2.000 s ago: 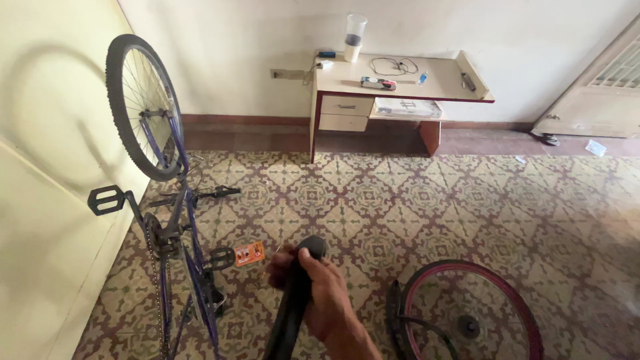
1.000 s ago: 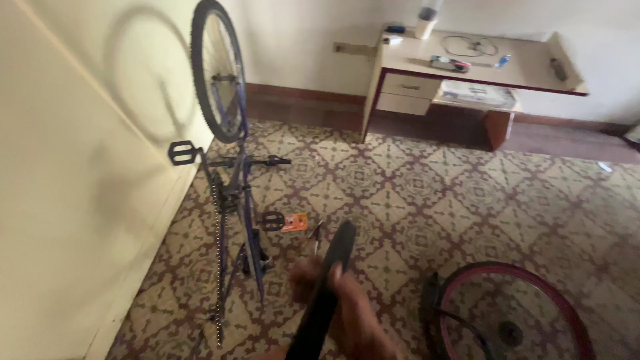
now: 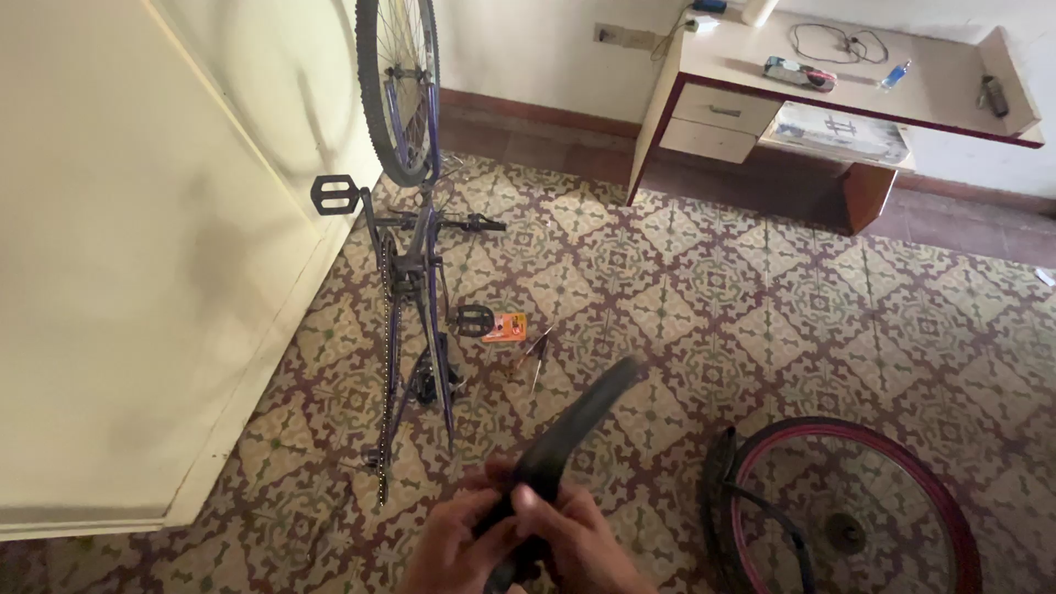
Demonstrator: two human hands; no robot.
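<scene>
A black rubber bicycle inner tube (image 3: 577,417) is held in both hands at the bottom centre, one stretch pointing up and right. My left hand (image 3: 462,528) grips it from the left side, and my right hand (image 3: 573,528) closes round it with the thumb on top. The lower part of the tube is hidden by the fingers. To the right on the floor lies a bicycle wheel with a red rim (image 3: 747,462), a black tyre (image 3: 716,503) and a dark tube partly over it. At the left stands an upside-down purple bicycle frame (image 3: 433,330) with one wheel (image 3: 371,91) on it.
Beyond the bicycle pedal (image 3: 475,320) lie an orange packet (image 3: 507,327) and slim tools (image 3: 540,355) on the patterned tile floor. A desk (image 3: 726,82) with drawers stands against the back wall, bearing a cable and small items. A pale door-like panel (image 3: 124,289) fills the left.
Both hands now close together on the tube; two seconds ago the left fingers were at its side, near the top. The view has shifted, bringing the bicycle towards the centre.
</scene>
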